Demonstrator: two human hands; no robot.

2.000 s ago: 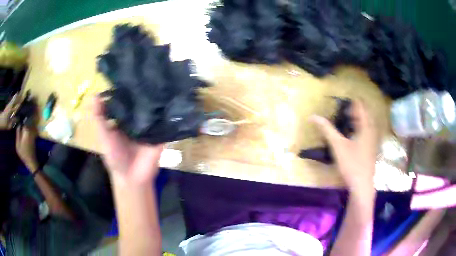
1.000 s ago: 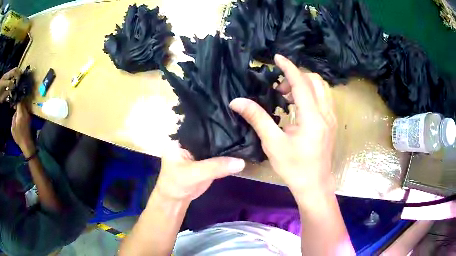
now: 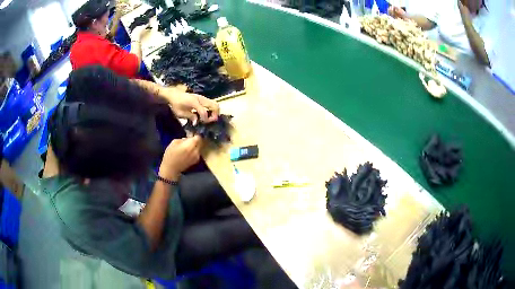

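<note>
Neither of my hands can be made out; a small pinkish patch at the bottom edge is too blurred to tell. A black ruffled cluster [image 3: 357,197] lies on the tan board [image 3: 299,130]. A larger black ruffled mass [image 3: 452,254] is at the bottom right by the belt edge, cut off by the frame. A smaller black ruffled piece [image 3: 440,161] lies on the green belt [image 3: 339,84].
A coworker [image 3: 113,169] at left holds a black ruffled piece [image 3: 214,131]. Near them are a black-and-teal object [image 3: 244,152], a white squeeze bottle [image 3: 245,186], a slim yellow object [image 3: 291,184] and a yellow bottle [image 3: 232,48]. A person in red [image 3: 101,53] sits beyond.
The view has swung left and up, towards the coworker and belt. My hands and the black cluster they held have left the view, or the cluster can no longer be told apart.
</note>
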